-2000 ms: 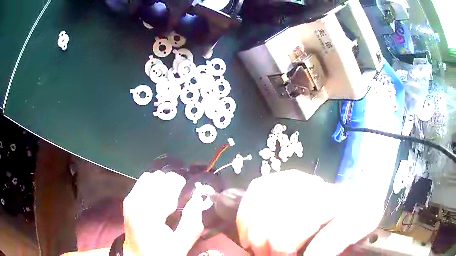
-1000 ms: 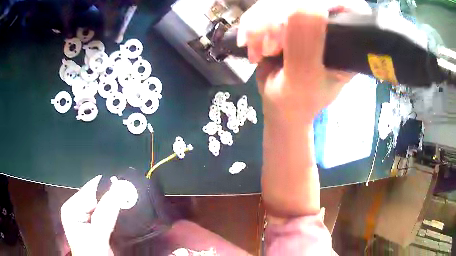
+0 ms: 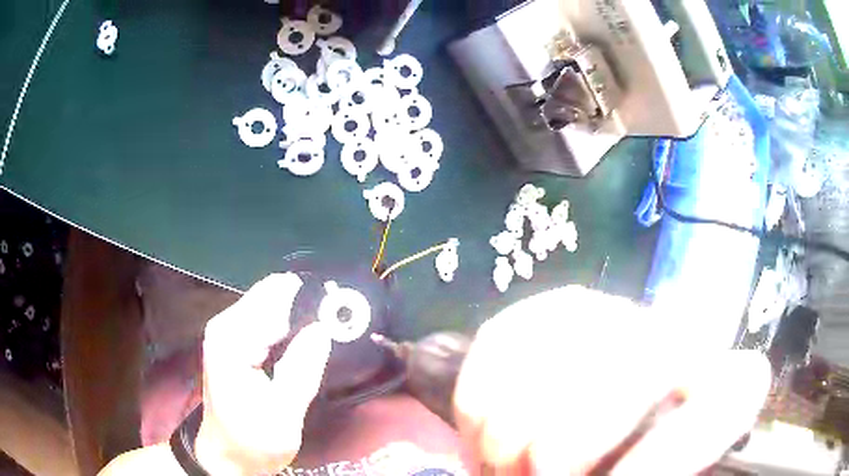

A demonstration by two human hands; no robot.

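My left hand (image 3: 265,372) grips the black round housing (image 3: 358,367) over the lap at the bench edge. A white retaining ring (image 3: 345,313) lies on the housing, by my left thumb. My right hand (image 3: 568,381), overexposed, is closed around the electric screwdriver (image 3: 436,364); its tip points left at the housing, just right of the ring. Most of the barrel is hidden by the hand. Thin lead wires (image 3: 410,257) stick out of the housing over the bench. A small white two-eared plate (image 3: 448,260) lies at the end of one wire.
A pile of white rings (image 3: 358,123) lies on the green bench top (image 3: 168,167). A cluster of small plates (image 3: 532,232) lies right of it. The beige screw feeder (image 3: 596,93) stands behind, beside the blue parts bin (image 3: 694,204). A cord crosses the bin.
My right hand has brought the screwdriver from the feeder down to the housing. My left hand still holds the housing and the ring. The camera view has shifted.
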